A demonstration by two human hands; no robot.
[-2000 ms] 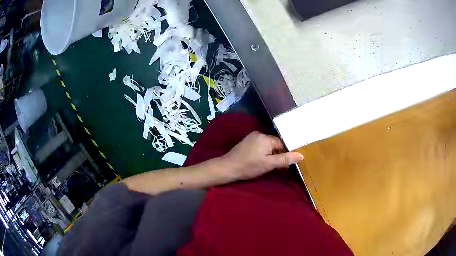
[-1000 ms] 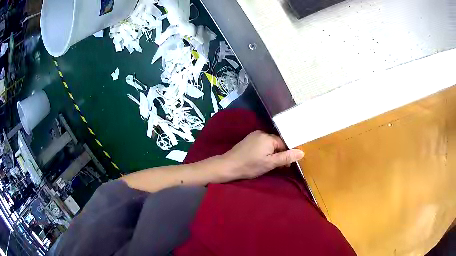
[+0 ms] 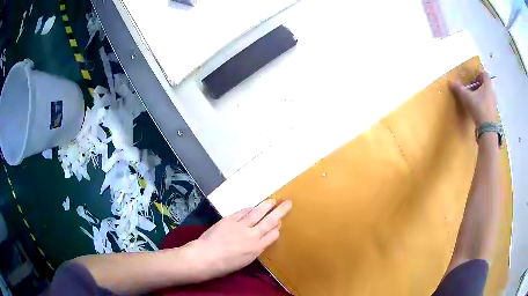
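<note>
A large orange-brown card pattern [image 3: 370, 202] lies on white fabric panels [image 3: 255, 185]; a white strip shows along its upper edge. My left hand [image 3: 243, 234] lies palm down at the card's near left corner, fingers slightly spread over card and fabric. My right hand [image 3: 477, 101], with a band at the wrist, is at the card's far upper corner, fingers bent down. A small dark thing shows at its fingers; whether it holds a pen cannot be told.
A black bar weight [image 3: 250, 61] lies beyond the fabric strip, near a white stack [image 3: 191, 34]. A pinkish ruler [image 3: 434, 18] lies at the far side. The metal table edge [image 3: 179, 130] borders the green floor, with white scraps [image 3: 124, 167] and a white bucket [image 3: 43, 113].
The view has swung right, over the table. My left hand has gone from the card's edge at the table rim to lying flat on its corner. My right hand has come into view.
</note>
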